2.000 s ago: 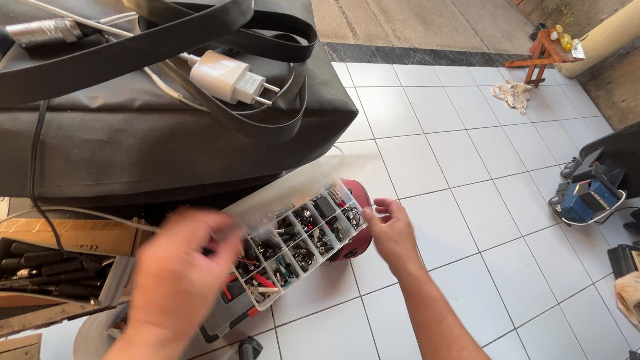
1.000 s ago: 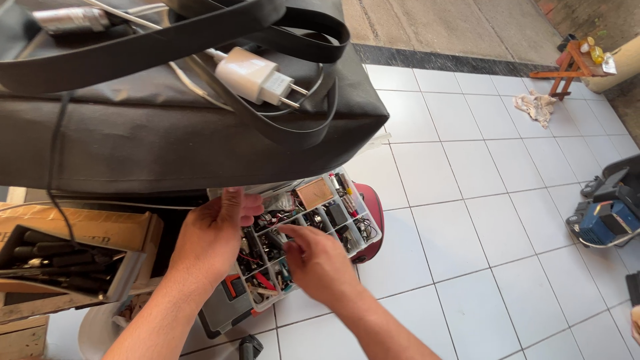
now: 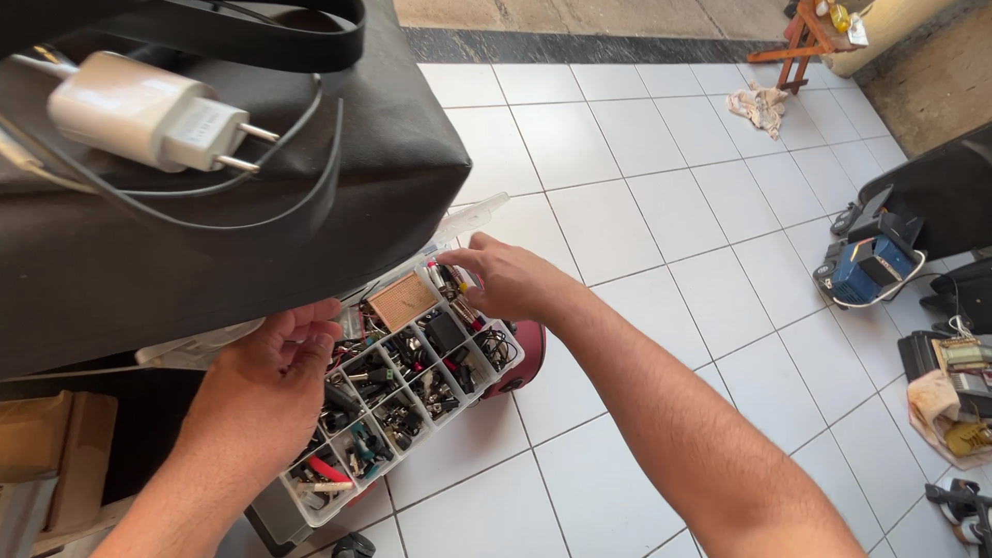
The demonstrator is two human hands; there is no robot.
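Observation:
A clear plastic compartment box [image 3: 457, 408] full of small electronic parts lies tilted below the black-covered surface, its transparent lid [image 3: 474, 218] raised at the far side. Among its contents are a perforated circuit board [image 3: 403, 301], black connectors and a red-handled tool [image 3: 328, 470]. My left hand [image 3: 267, 380] is at the box's left side, fingers curled by the lid's edge; whether they grip something is hidden. My right hand [image 3: 504, 277] reaches over the top right corner, fingers apart, near the compartment with red and yellow parts.
A white charger plug [image 3: 147, 112] and black straps lie on the black-covered surface [image 3: 372, 155] above the box. Cardboard boxes [image 3: 58, 457] stand at lower left. A maroon object [image 3: 531, 360] is behind the box. On the tiled floor are a cloth [image 3: 759, 107], a wooden stool [image 3: 802, 46] and a blue machine [image 3: 860, 267].
The lid, lowered over the box two seconds ago, is now raised. My right hand has moved from the middle of the box to its top right corner. The view has moved nearer.

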